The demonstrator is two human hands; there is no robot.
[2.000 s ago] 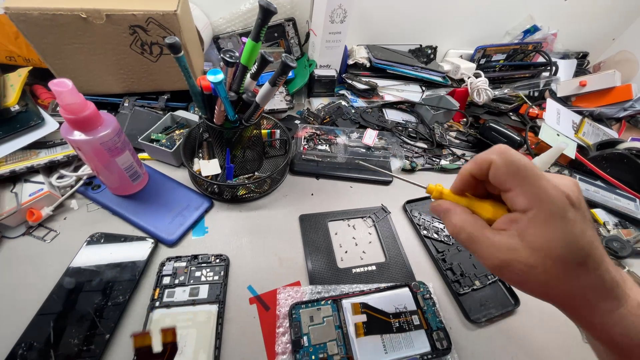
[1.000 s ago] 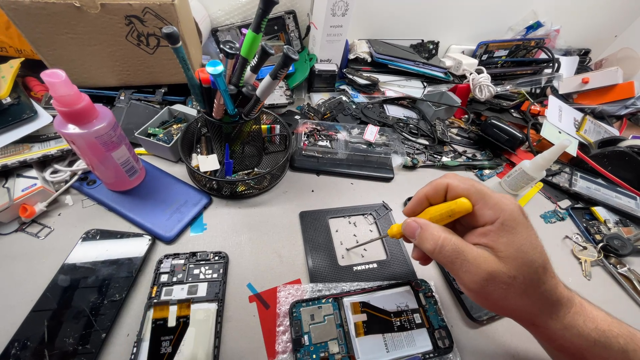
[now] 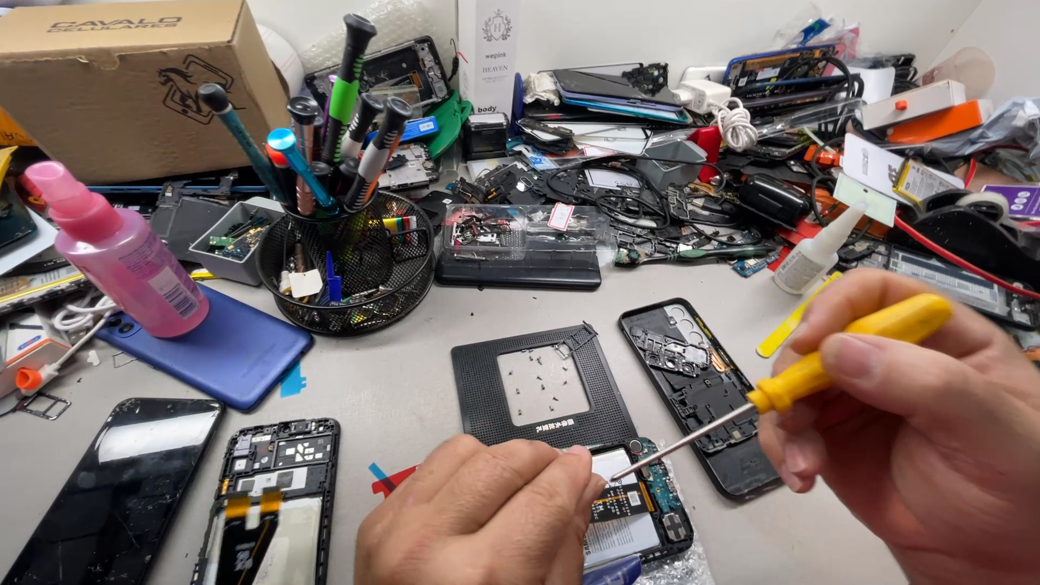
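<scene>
My right hand (image 3: 918, 422) holds a screwdriver with a yellow handle (image 3: 853, 349); its thin metal shaft points down left, and the tip is beside my left fingertips, over an opened phone (image 3: 621, 532) with battery, flex cable and green board showing. My left hand (image 3: 487, 512) covers the left part of that phone, fingers bent together; whether they pinch something at the tip cannot be seen. Behind lies a black magnetic mat frame (image 3: 479, 382) with several small screws in its pale centre. To its right rests a black phone back housing (image 3: 739, 471) with loose inner covers.
A cracked phone screen (image 3: 114, 496) and a second opened phone (image 3: 276, 487) lie at left. Behind them are a blue phone (image 3: 244, 357), a pink spray bottle (image 3: 146, 260) and a black mesh holder (image 3: 349, 301) of screwdrivers. A white glue bottle (image 3: 804, 264) stands at right, before heaped parts.
My left hand has come into view over the opened phone. The right hand's screwdriver has moved from the mat frame's screws to the phone, near my left fingertips.
</scene>
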